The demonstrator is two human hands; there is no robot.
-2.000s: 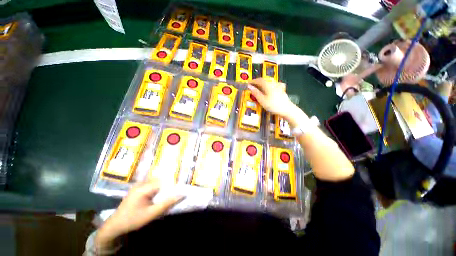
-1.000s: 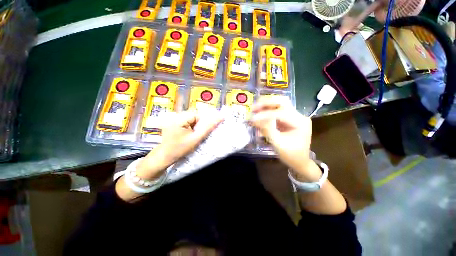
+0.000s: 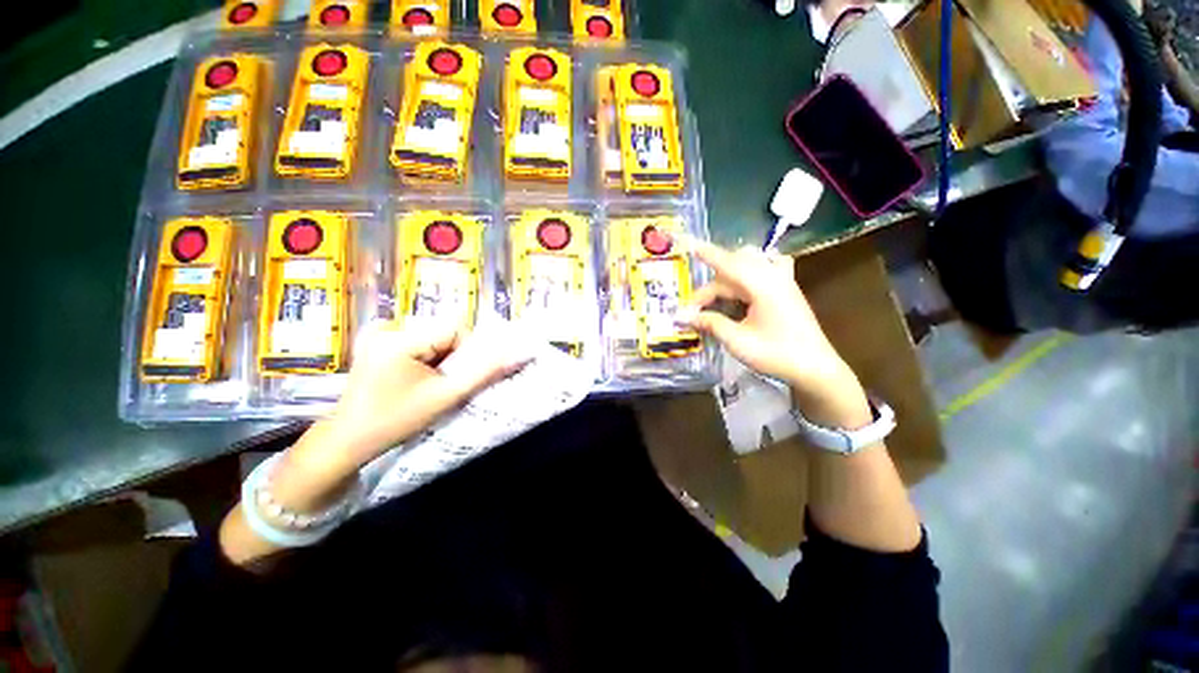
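Note:
A clear plastic tray (image 3: pixel 375 201) lies on the bench with yellow devices in two rows, each with a red round spot. My left hand (image 3: pixel 395 401) holds a white label sheet (image 3: pixel 493 423) over the tray's front edge. My right hand (image 3: pixel 763 316) is at the front row's right-end yellow device (image 3: pixel 664 305), thumb and index finger spread at its right side. Whether a small label is at my right fingertips cannot be told.
More yellow devices (image 3: pixel 508 16) show at the top edge. A phone (image 3: pixel 856 145) and white adapter (image 3: pixel 796 197) lie right. An open cardboard box (image 3: pixel 861 309) is below the bench edge. A person's blue sleeve (image 3: pixel 1098 145) is far right.
My right hand has moved from the label sheet to the front right device, its fingers parting. My left hand still holds the sheet. The view has shifted, with the tray now further left.

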